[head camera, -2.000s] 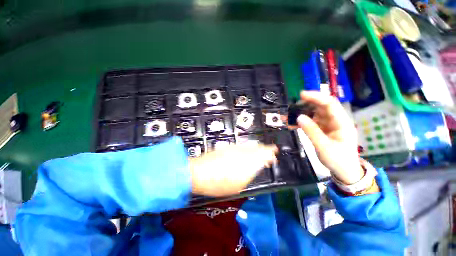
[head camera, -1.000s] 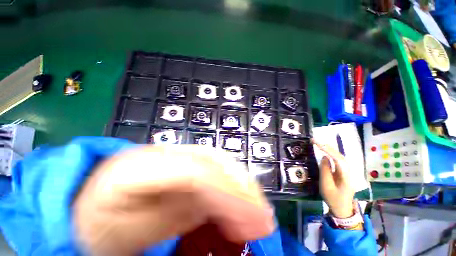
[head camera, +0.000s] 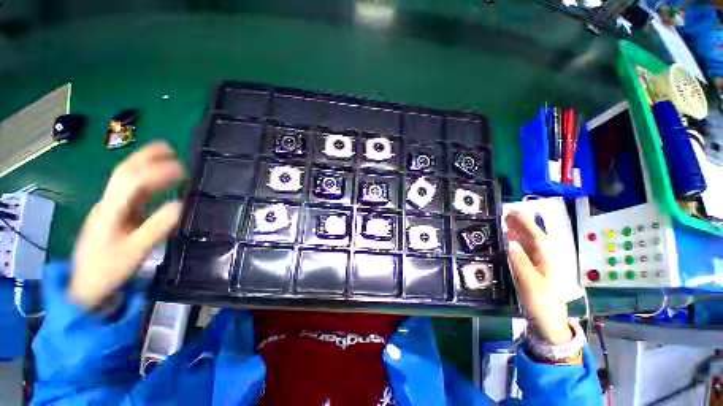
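Observation:
A large shiny black blister tray (head camera: 297, 270) lies in front of me. Several square smartwatch bodies with white backs, such as one in the back row (head camera: 339, 146), and others with black backs, such as one at its left (head camera: 289, 143), sit in the pockets, round windows up. My left hand (head camera: 131, 218) is at the tray's left edge, blurred, fingers apart and empty. My right hand (head camera: 533, 266) is at the tray's right edge, over the white paper sheet (head camera: 561, 238), fingers apart, nothing seen in it.
A blue parts bin (head camera: 539, 162) with red and black pens stands at right, beside a white button panel (head camera: 626, 250) and a green basket (head camera: 646, 119). At left are a ribbed sheet (head camera: 32, 131), a black unit (head camera: 67, 127), a foil packet (head camera: 120, 131) and a power strip (head camera: 32, 234).
My left hand has swung from over the tray's front to its left side. My right hand held a dark unit two seconds ago and now shows none. More front pockets are visible.

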